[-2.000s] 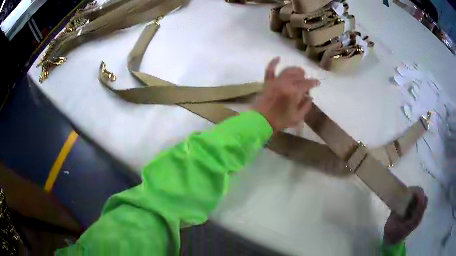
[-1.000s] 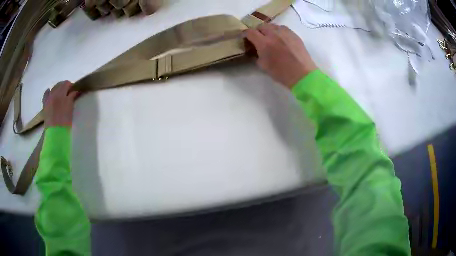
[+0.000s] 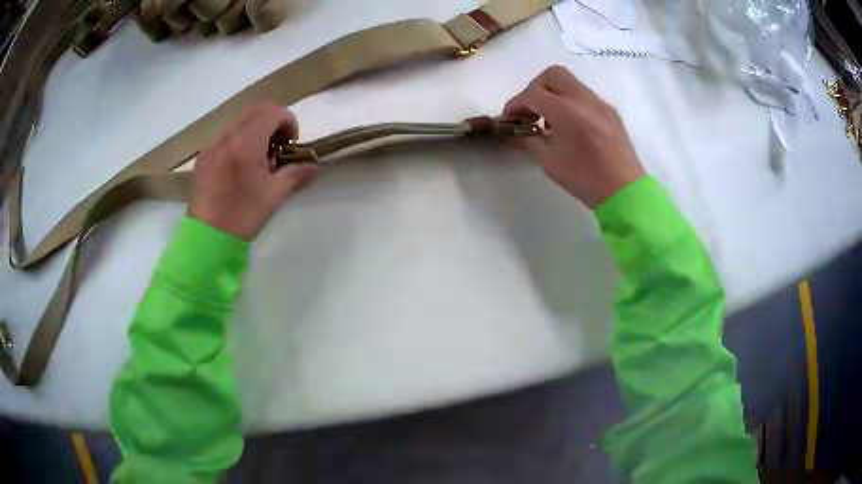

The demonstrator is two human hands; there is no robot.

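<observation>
A tan webbing strap (image 3: 387,132) is stretched edge-on between my hands above the table, doubled in layers. My left hand (image 3: 248,168) grips it at a gold buckle. My right hand (image 3: 572,132) grips its other end, where gold hardware shows at the fingers beside a reddish-brown leather tab (image 3: 479,125). The strap's tail runs left from my left hand and hangs down to a gold clip (image 3: 6,336) at the left edge. A second tan strap (image 3: 350,61) lies behind, with a gold buckle and a leather tab near its right end.
Folded bundles (image 3: 213,13) lie at the far left, beside long straps (image 3: 43,71) along the left edge. White paper pieces (image 3: 614,33) and crumpled clear plastic (image 3: 770,57) lie at the far right, with gold hardware (image 3: 841,109) at the right edge. The white table (image 3: 406,312) curves in front.
My left hand has moved right and my right hand slightly right and down. One strap is now lifted edge-on between them, and the other lies behind, out of my hands.
</observation>
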